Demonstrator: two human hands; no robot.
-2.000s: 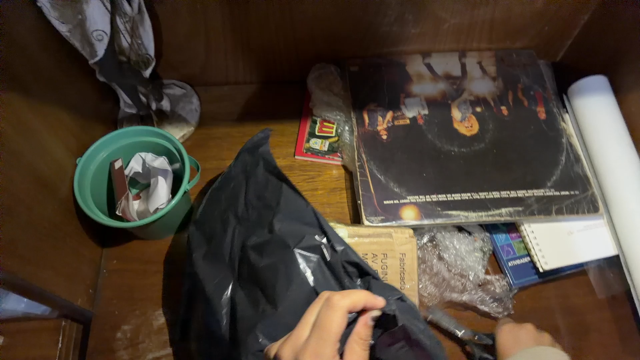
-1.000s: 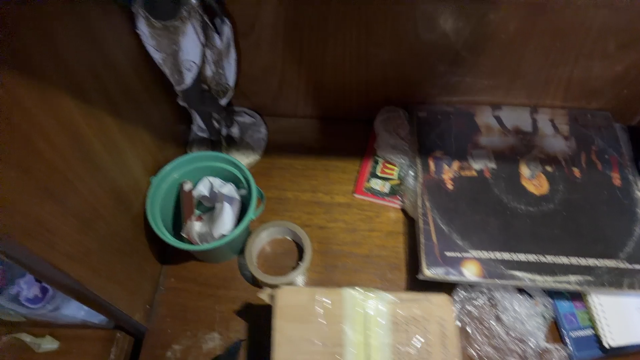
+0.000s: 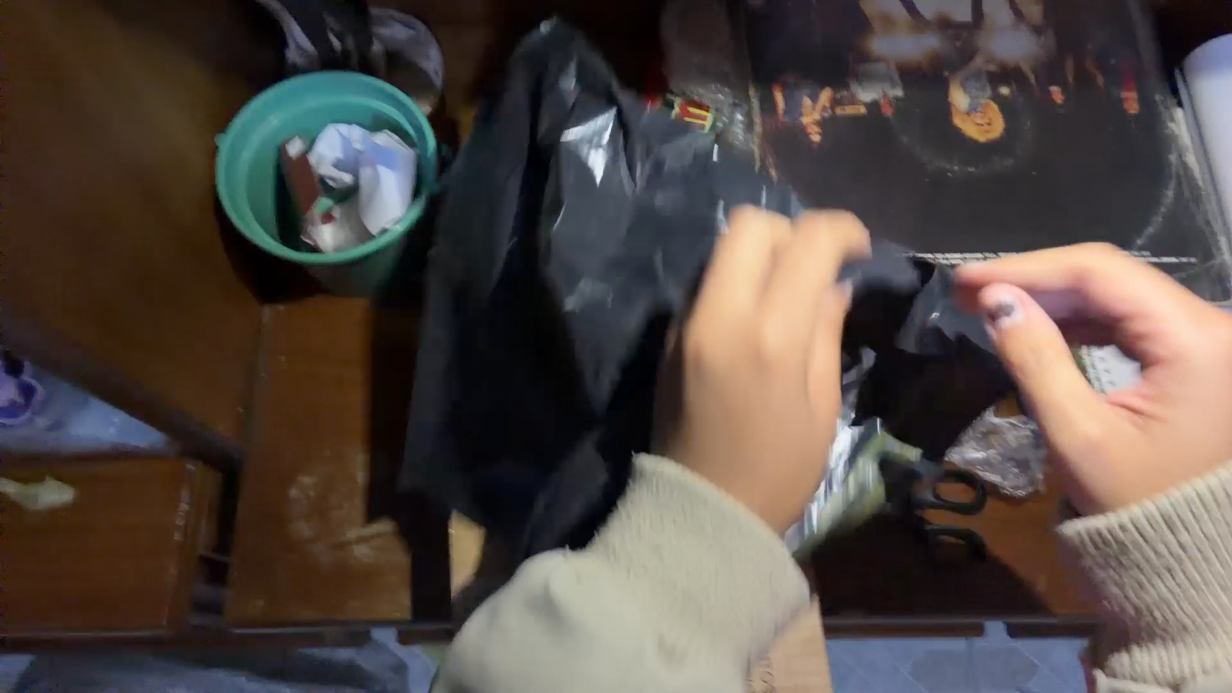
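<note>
A black plastic bag (image 3: 597,231) is spread over the middle of the wooden surface. My left hand (image 3: 770,356) grips its right part, blurred by motion. My right hand (image 3: 1107,356) pinches the bag's right edge between thumb and index finger. Below my hands lie black-handled scissors (image 3: 953,510), beside a shiny greenish wrapper (image 3: 852,486) partly under my left hand. Crumpled clear plastic wrap (image 3: 1001,452) lies between the scissors and my right hand. A cardboard piece (image 3: 794,654) shows below my left sleeve, mostly hidden.
A green bucket (image 3: 327,260) with crumpled paper stands at the left. A dark record sleeve (image 3: 972,192) lies at the back right, with a white roll (image 3: 1208,125) beside it. A red item (image 3: 688,111) peeks out behind the bag. The surface's front edge (image 3: 914,626) runs along the bottom.
The black bag, largely out of view one second ago, is spread across the middle again. Both hands are now on it. The tape roll and taped box seen then are no longer visible.
</note>
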